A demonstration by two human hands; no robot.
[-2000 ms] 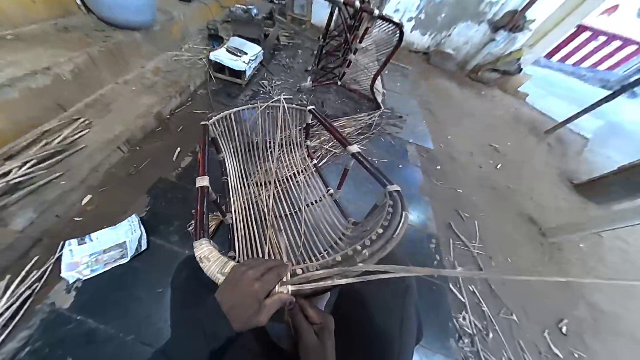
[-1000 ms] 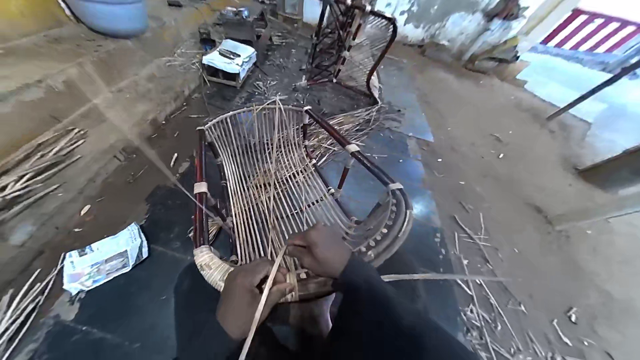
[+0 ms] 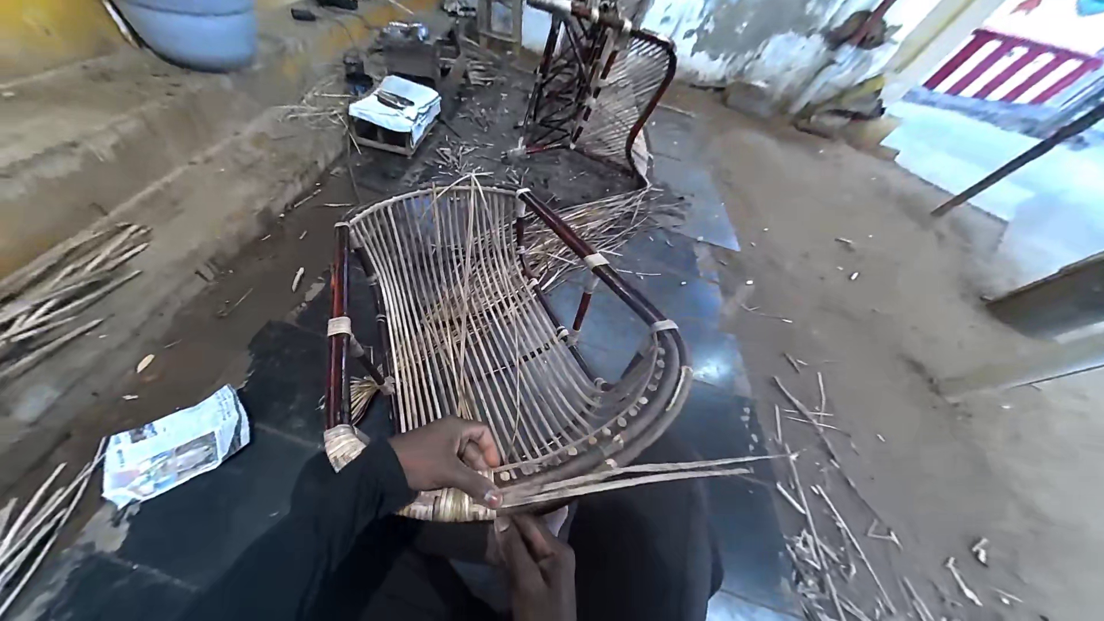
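A cane chair frame (image 3: pixel 638 302) with dark red-brown poles and a slatted seat (image 3: pixel 466 319) lies before me, its curved front rim against my lap. Pale cane binding (image 3: pixel 444 504) wraps part of the rim. My left hand (image 3: pixel 448 457) presses a light cane strip (image 3: pixel 638 479) to the rim beside that binding, thumb on top. From there the strip reaches out to the right in two lengths. Just below the rim is my right hand (image 3: pixel 535 561), its thumb and fingers pinched on the strip at the underside; the fingertips are partly hidden.
Another cane chair frame (image 3: pixel 642 112) stands behind. A small stool with paper on top (image 3: pixel 397 108) is at the back left, near a blue-grey tub (image 3: pixel 194 30). Newspaper (image 3: pixel 177 444) and bundled cane sticks (image 3: pixel 60 293) lie left; cane scraps (image 3: pixel 819 509) litter the floor at right.
My right hand has gone from above the rim, beside my left hand, to beneath it. The strip that ran down toward the lower left no longer does; two lengths now stretch right.
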